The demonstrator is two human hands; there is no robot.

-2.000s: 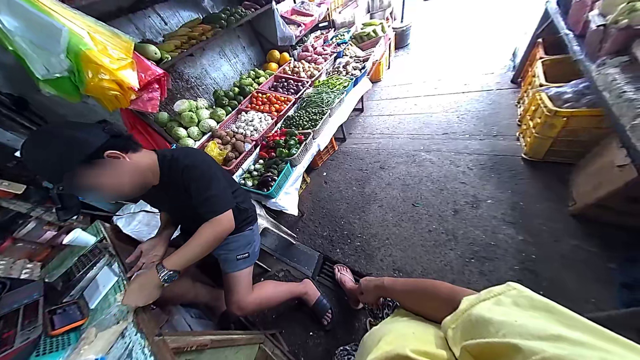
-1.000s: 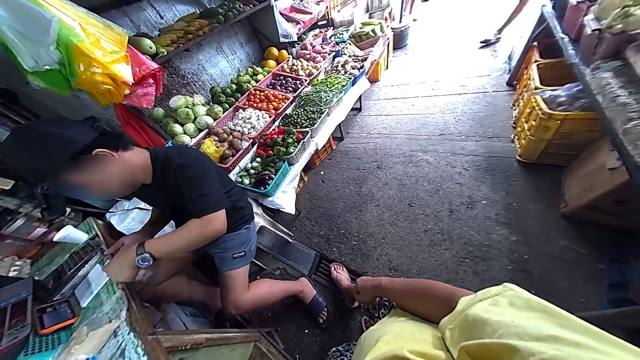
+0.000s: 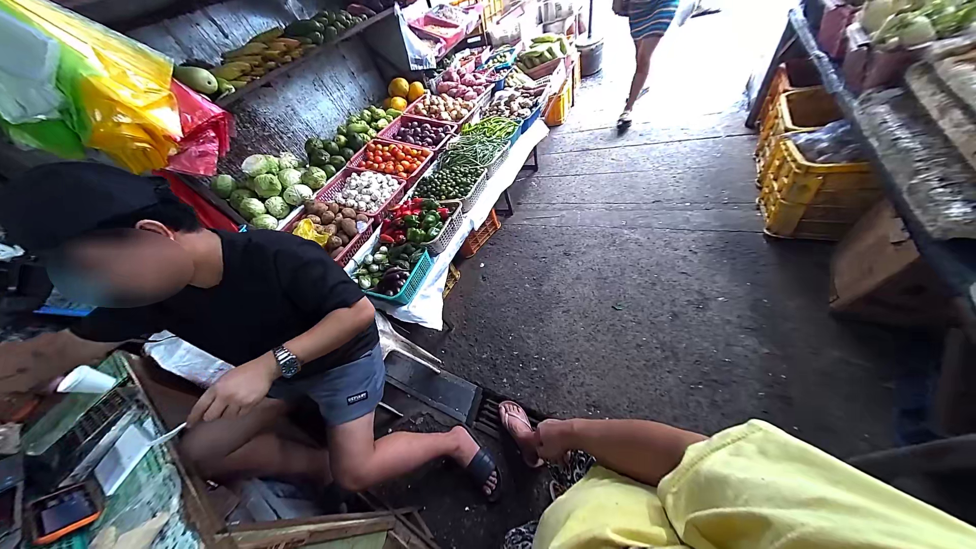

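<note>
Neither of my hands shows in the head view. Yellow cloth [image 3: 762, 488] fills the lower right, and a bare limb runs from it toward a foot in a pink flip-flop [image 3: 520, 427]. At the left sits another person in a black shirt [image 3: 259, 290] and dark cap. That person's watch hand [image 3: 232, 393] hangs over the edge of a cluttered wooden table [image 3: 164, 488], by a thin white object [image 3: 166, 435]. A white cup [image 3: 86, 380] lies tipped there, and a phone in an orange-edged case [image 3: 65, 512] rests at the near side.
Baskets of tomatoes [image 3: 393, 160], garlic [image 3: 370, 191] and peppers [image 3: 415, 223] line a stall. Plastic bags [image 3: 130, 91] hang at upper left. Yellow crates [image 3: 820, 187] and a cardboard box [image 3: 884, 267] stand at right. A walking person [image 3: 644, 69] is on the concrete floor.
The seated person's hands, close together before, are now apart; one arm reaches left over the table. A walking person shows farther down the aisle, where only a foot showed one second ago.
</note>
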